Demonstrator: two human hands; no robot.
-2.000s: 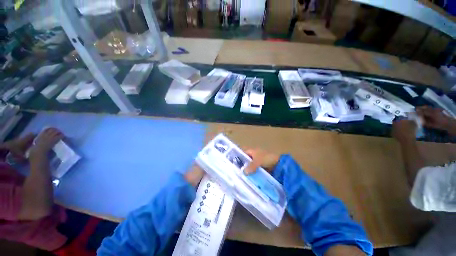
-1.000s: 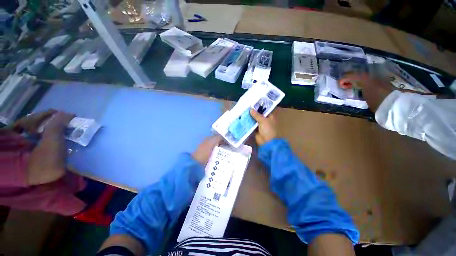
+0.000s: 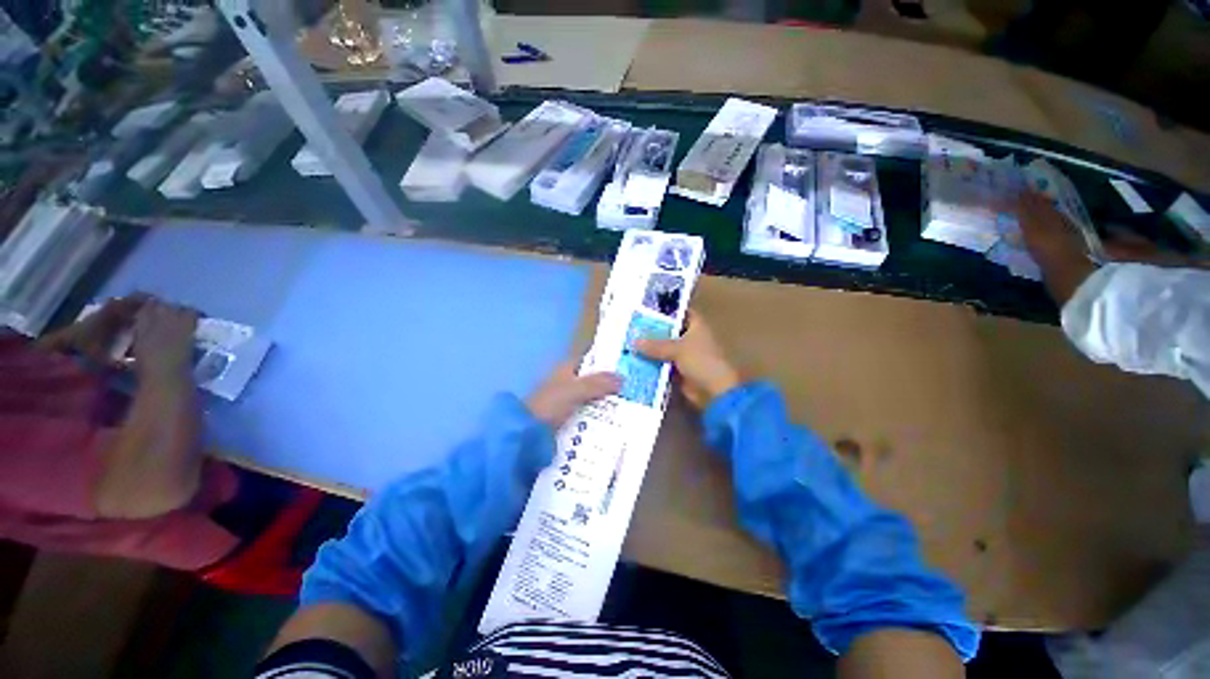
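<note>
A long white printed retail box [image 3: 555, 531] lies along my front, its near end against my striped shirt. A clear tray [image 3: 660, 285] with a light-blue insert [image 3: 646, 358] and small dark parts is lined up with the box's far end; its lower part seems to be inside the box. My left hand [image 3: 573, 391] grips the box near its open end, thumb on top. My right hand [image 3: 697, 358] holds the tray from the right side, thumb over the blue insert. Both forearms wear blue oversleeves.
Behind the bench, a dark green conveyor [image 3: 504, 223] carries several trays and boxes. A blue mat [image 3: 411, 345] lies left, brown cardboard [image 3: 929, 438] right. A co-worker's hands [image 3: 159, 332] hold a tray at left; another's hand [image 3: 1048, 239] reaches over the conveyor at right. A white upright [image 3: 312, 120] stands at left.
The tray has turned from slanting across the box to lying in line with it, and has met its open end. Trays on the conveyor have shifted.
</note>
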